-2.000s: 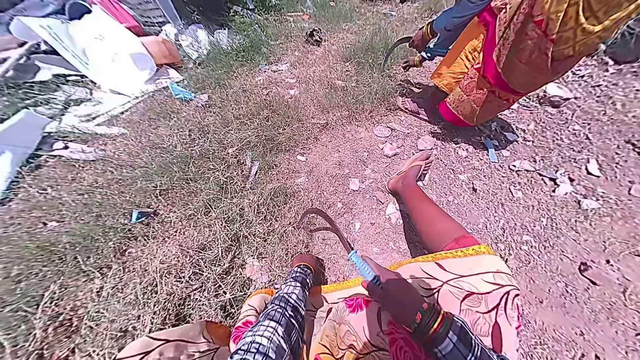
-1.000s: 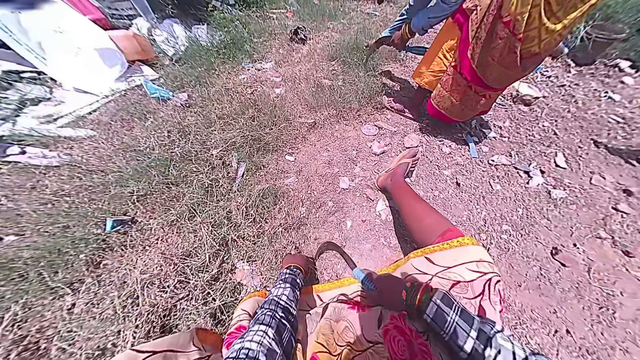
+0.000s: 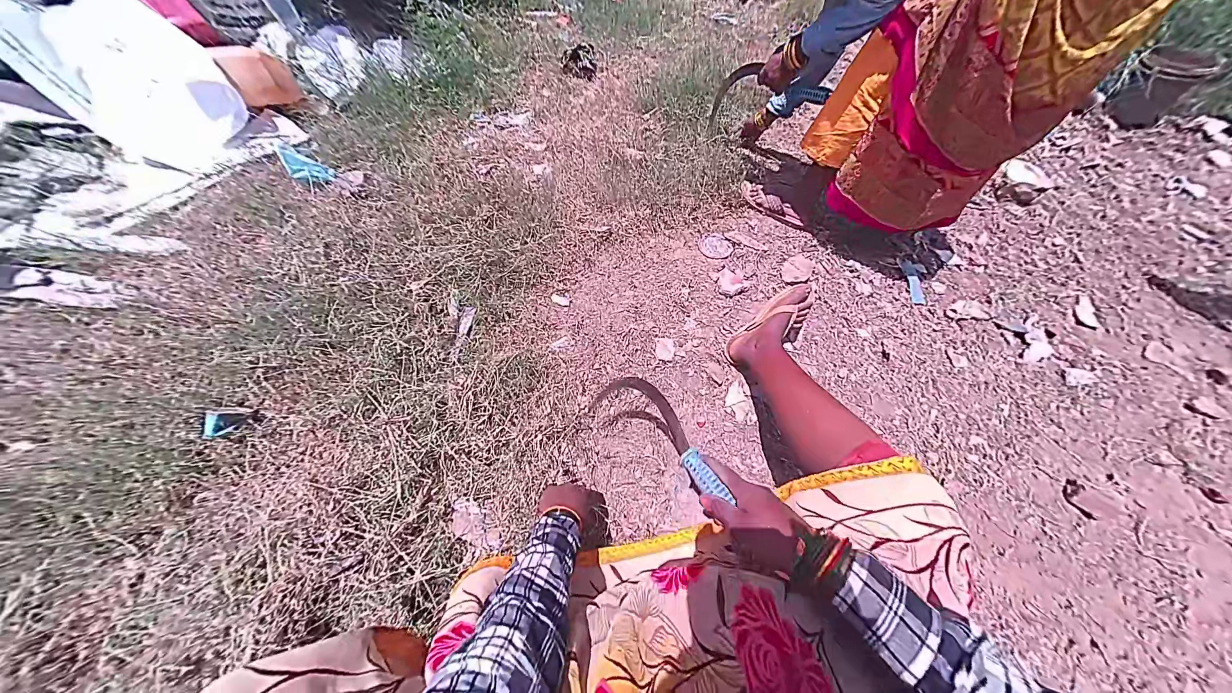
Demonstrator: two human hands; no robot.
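My right hand (image 3: 760, 525) is closed around the light blue handle of a sickle (image 3: 664, 409). The curved blade points up and to the left, above the bare soil beside dry grass (image 3: 385, 433). Low at the grass edge, left of the sickle, is my left hand (image 3: 575, 502); its fingers are turned away, so whether it grips any grass cannot be told. Both wrists wear bangles below checked sleeves. A patterned cloth with a yellow border (image 3: 857, 474) covers my lap, and one leg with a sandalled foot (image 3: 770, 322) stretches forward.
Another person (image 3: 924, 125) bends at the upper right, holding a second sickle (image 3: 729, 91) at the grass. White sheets and litter (image 3: 135, 87) lie at the upper left. Stones (image 3: 731, 282) and scraps dot the ground. A dark container (image 3: 1155, 87) stands at the far right.
The sickle in my right hand has moved away from my left hand since one second ago, and more of its blade and handle shows. The other person's hands are lower at the grass.
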